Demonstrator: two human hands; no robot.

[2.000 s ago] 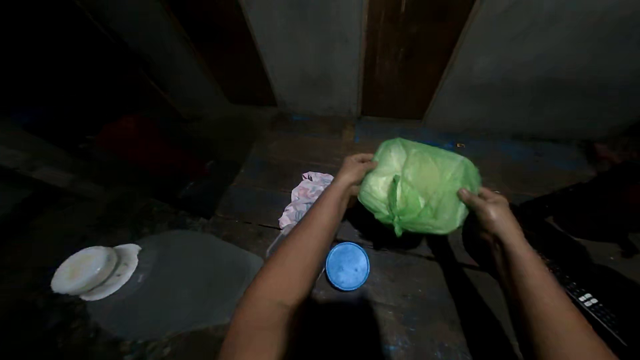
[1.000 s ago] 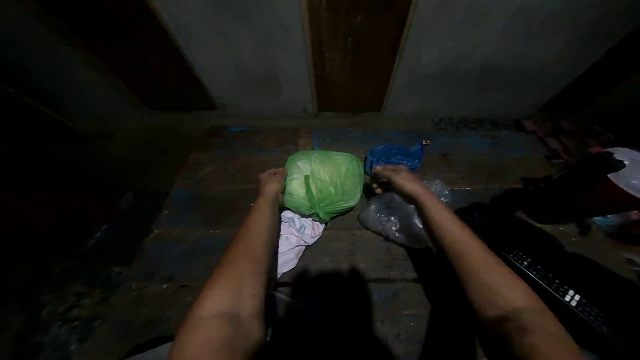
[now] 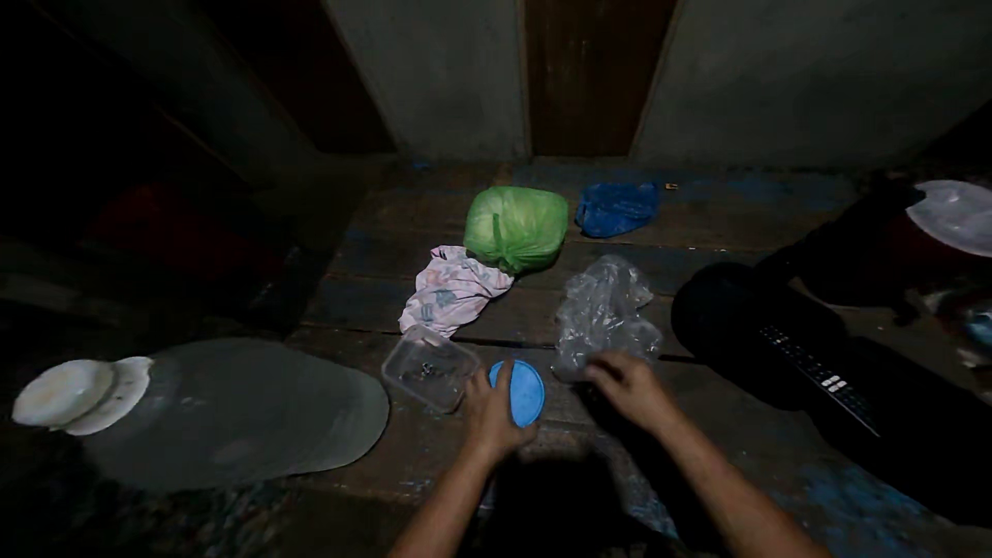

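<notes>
My left hand (image 3: 494, 411) rests over a round blue lid (image 3: 527, 393), its fingers spread around the rim. My right hand (image 3: 624, 384) is at the lower edge of a crumpled clear plastic bag (image 3: 604, 310); whether it grips the bag cannot be told. Left of the lid lies a clear rectangular plastic container (image 3: 430, 368) with small dark bits inside. A pink patterned cloth (image 3: 453, 291) touches its far edge. Beyond the cloth sits a full, knotted green plastic bag (image 3: 518, 226), with a crumpled blue plastic bag (image 3: 618, 209) to its right.
These things lie on a dark plank platform (image 3: 690, 271). At left is a grey board (image 3: 256, 415) with white dishes (image 3: 70, 393) on its end. A black remote control (image 3: 821, 380) lies on a dark object at right, near a white-topped container (image 3: 957, 215). A wall stands behind.
The green bag, held up between both hands two seconds ago, now stands released on the planks. Both hands have come back nearer to me, the left to the blue lid, the right to the clear bag.
</notes>
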